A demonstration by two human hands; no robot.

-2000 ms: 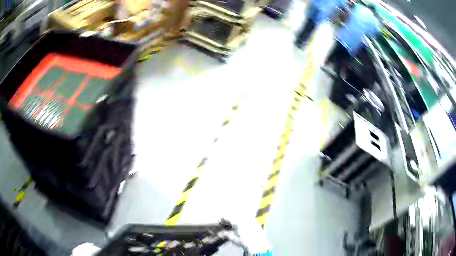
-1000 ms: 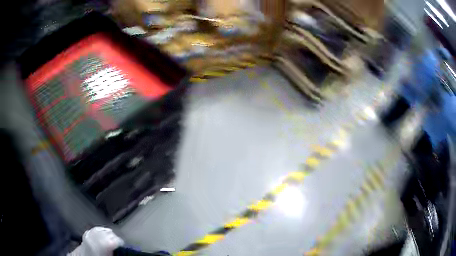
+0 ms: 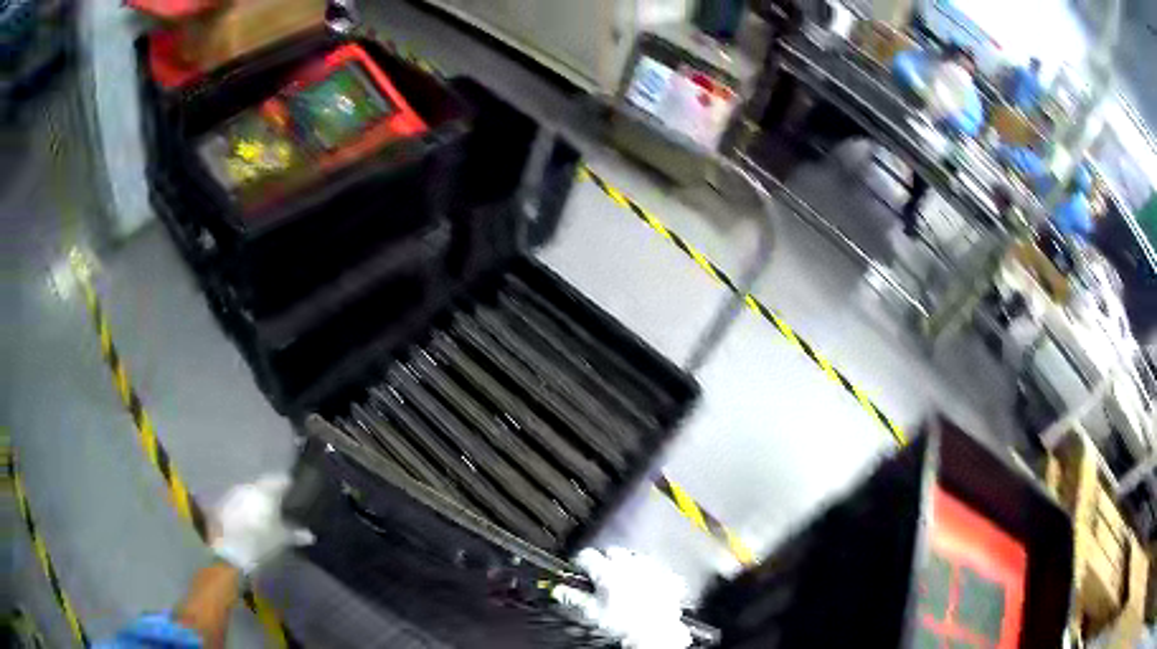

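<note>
A black carrier plate (image 3: 419, 539) spans the bottom middle, tilted, at the near side of a black bin (image 3: 679, 412). In that bin, several black carriers (image 3: 489, 406) stand in rows. My left hand (image 3: 254, 522), in a white glove, is at the plate's left end; its fingertips are blurred against the dark plate. My right hand (image 3: 634, 598), also gloved in white, grips the plate's right end near the bottom edge. The plate's lower part is dark and blurred, so its cut-outs are hard to see.
Black bins (image 3: 343, 260) with red-lined green boards stand beyond on the left. Another red-lined bin (image 3: 933, 545) is at lower right. A curved metal push handle (image 3: 765, 241) rises beyond the carrier bin. People in blue (image 3: 952, 102) are at the line, upper right.
The view has swung round to a bin of standing carriers. The red-lined bin formerly at left no longer fills that side. Both hands and the plate now show higher in the picture.
</note>
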